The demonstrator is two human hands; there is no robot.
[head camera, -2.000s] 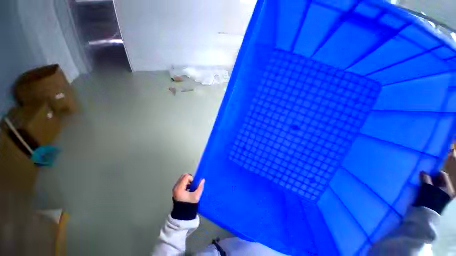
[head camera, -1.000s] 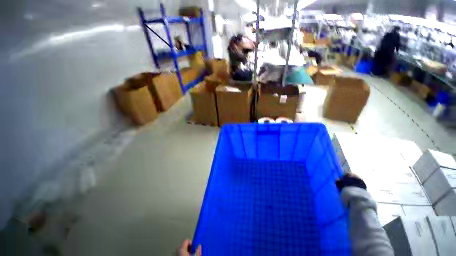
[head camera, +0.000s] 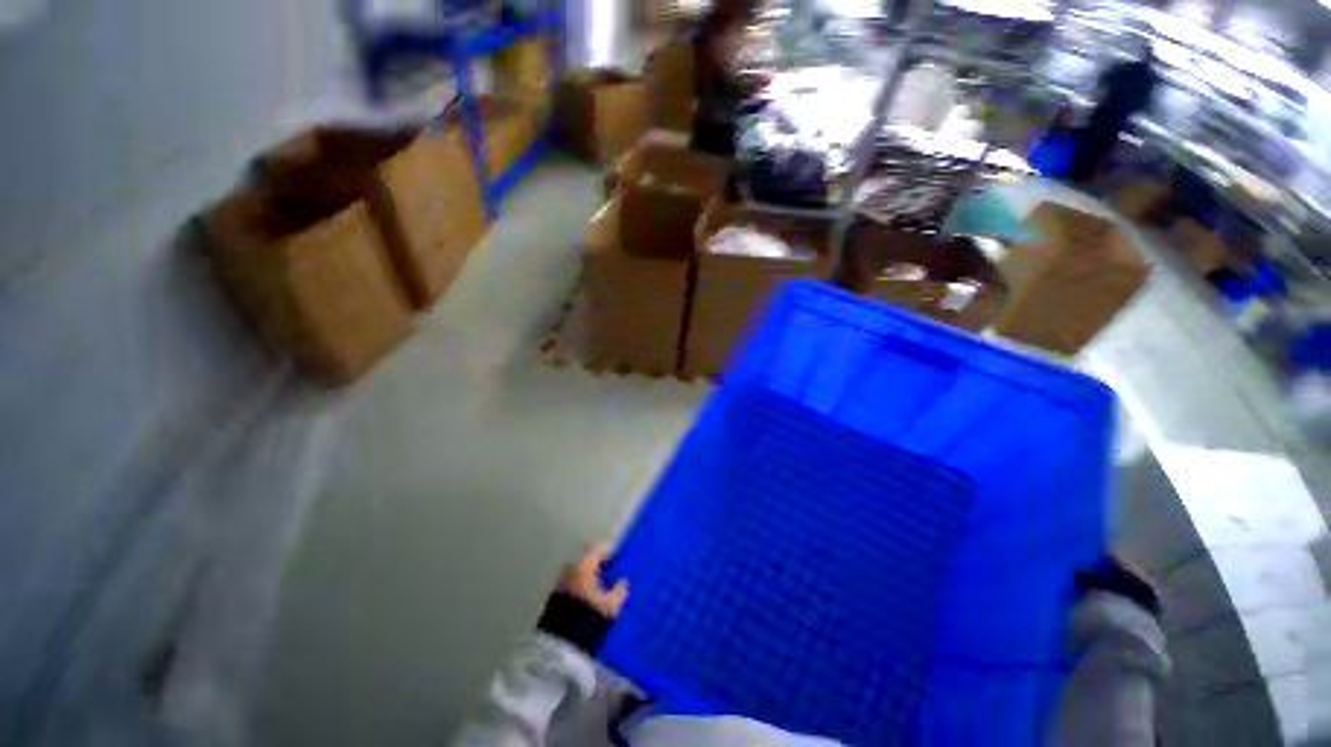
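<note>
A large blue plastic crate (head camera: 854,511) with a grid-pattern floor is held in front of my body, open side up and turned a little clockwise. I see no object inside it. My left hand (head camera: 594,582) grips its left rim near the corner close to me. My right hand (head camera: 1117,579) is at its right side; its fingers are mostly hidden and blurred behind the crate wall and the dark cuff. The crate's near edge is cut off by the picture's rim.
Open cartons (head camera: 632,299) stand ahead, and more cartons (head camera: 345,292) lean by the left wall. A blue shelf rack (head camera: 470,110) is behind them. A person (head camera: 718,73) is at a cluttered bench, another (head camera: 1117,110) farther right. White boxes (head camera: 1258,511) line the right side.
The view has swung from the wall and floor towards the hall. The cartons ahead are nearer. The crate has tilted clockwise in view since a second ago, and my left hand shows more fully.
</note>
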